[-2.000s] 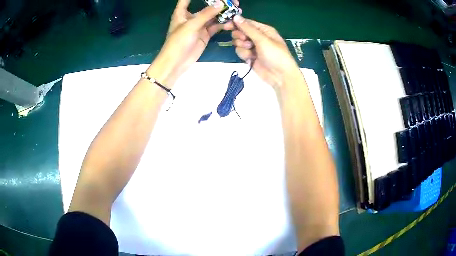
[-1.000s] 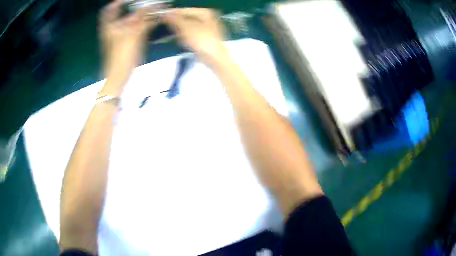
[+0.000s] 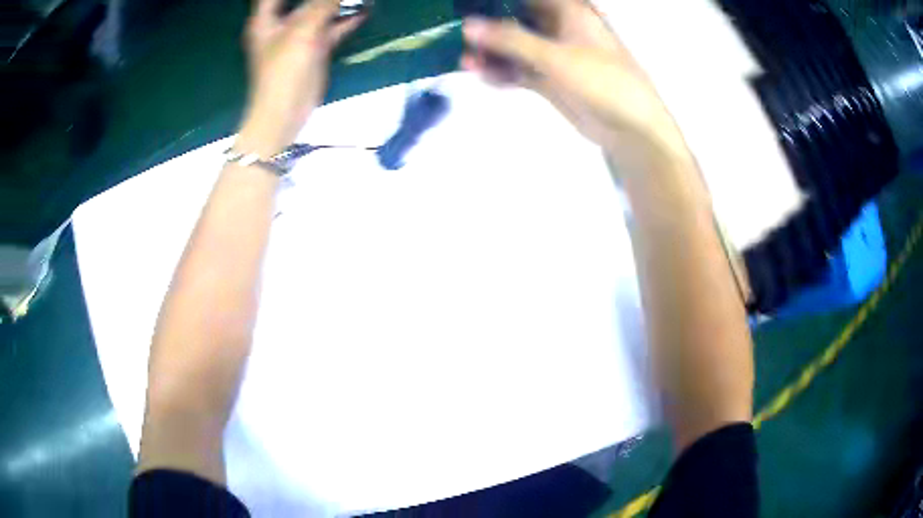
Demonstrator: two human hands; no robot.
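Observation:
My left hand is at the top edge of the picture, partly cut off, its fingers around a small silvery circuit board that shows only in part. My right hand is at the top centre, blurred, with its fingers on a dark, black case cut off by the top edge. A bundled black cable lies on the far part of the white board sheet, between my hands. A thin end of it runs left towards my left wrist.
Rows of black cased units lie on a white layer pad at the right. A blue stool shows beneath them. Yellow-black floor tape runs at the lower right. A pale metal post stands at the left edge.
My hands were together at the circuit board and are now apart. My right hand has moved right and now has a black case. The view has shifted and tilted.

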